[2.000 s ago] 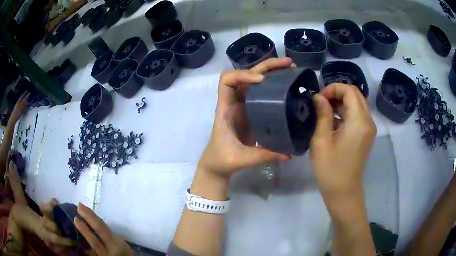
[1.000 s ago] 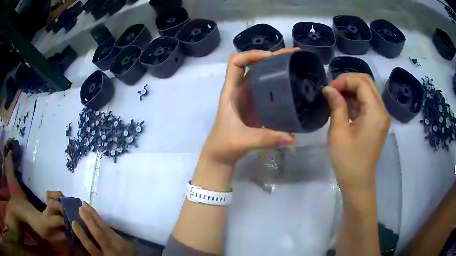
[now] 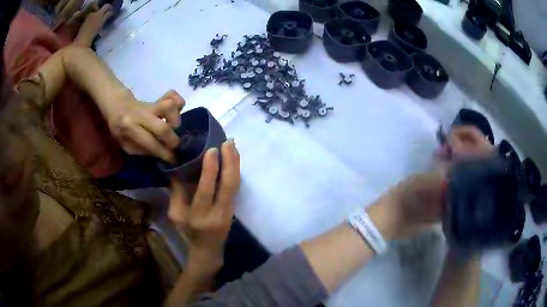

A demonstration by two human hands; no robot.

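The dark grey housing point(image 3: 483, 201) is at the right, blurred by motion. My left hand point(image 3: 423, 195), with a white band on its wrist, is around the housing's near left side and grips it. My right forearm point(image 3: 459, 279) shows blurred below the housing. My right hand is hidden behind the housing, so its hold cannot be told. A loose pile of small dark clips with pale centres point(image 3: 264, 75) lies at the upper middle, and one clip point(image 3: 346, 78) lies apart.
At the left a co-worker's hands point(image 3: 141, 129) work in another housing point(image 3: 195, 144). Several housings point(image 3: 387, 63) stand open side up at the top, others down the right edge. More clips point(image 3: 531, 288) lie bottom right. A raised pale ledge point(image 3: 480, 66) runs behind.
The view has swung left, so the co-worker and left clip pile show larger. My left hand still holds the housing, now far right in view. My right hand has become hidden.
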